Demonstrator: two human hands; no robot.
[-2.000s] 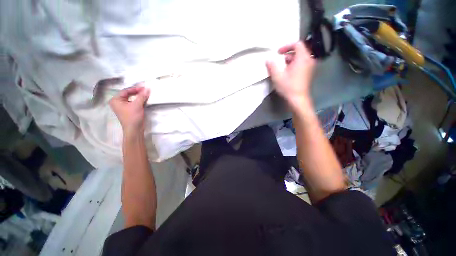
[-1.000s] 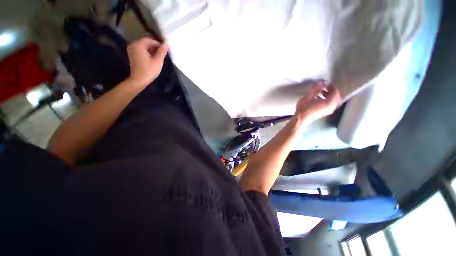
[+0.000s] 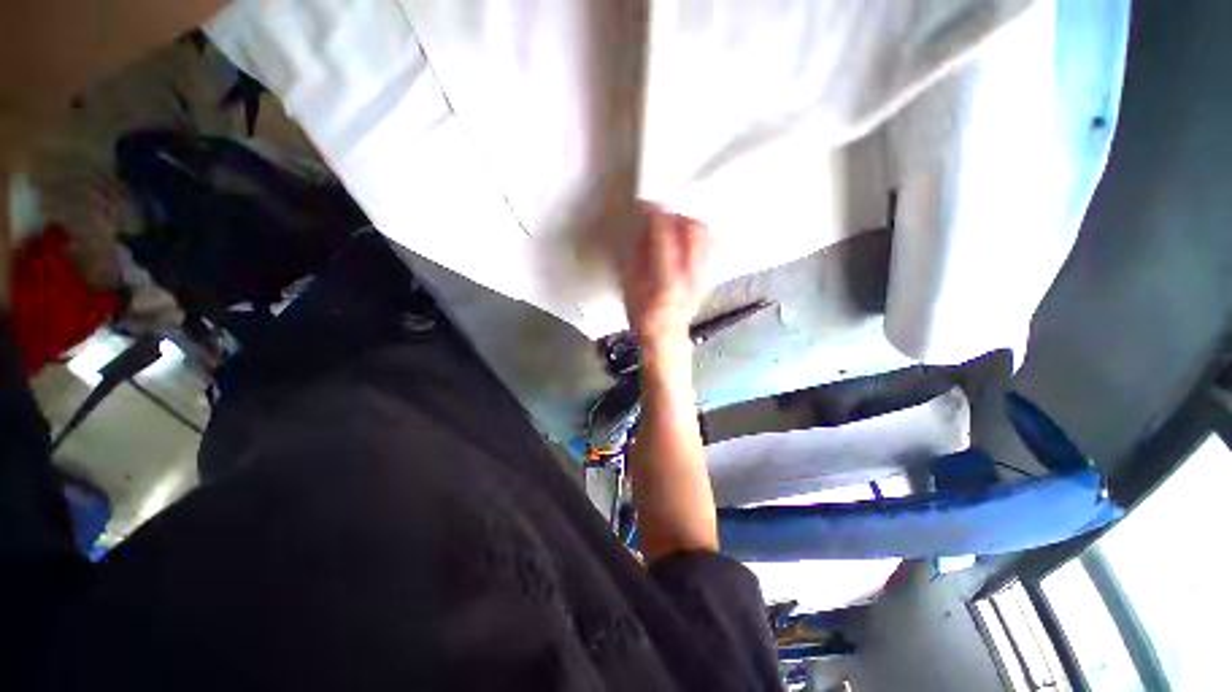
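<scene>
A large off-white fabric (image 3: 541, 122) covers most of the table, with a long fold running down its middle. My right hand (image 3: 665, 270) is on the fabric near its lower edge, fingers closed on it at the end of the fold. A blurred skin-coloured shape, apparently my left hand or arm (image 3: 95, 41), fills the top left corner close to the camera; its fingers cannot be made out. Dark shears (image 3: 732, 320) lie beside my right wrist, partly hidden by it.
A white roll or sheet (image 3: 932, 270) lies at the table's right side. Part of the iron (image 3: 615, 412) shows left of my right forearm. A long blue padded board (image 3: 932, 525) and a grey one (image 3: 838, 446) stand beyond the table. Dark items and red cloth (image 3: 61, 300) are at left.
My right hand has moved left across the fabric, and a long fold now shows above it. My left hand has left the fabric's left edge. More of the shears shows.
</scene>
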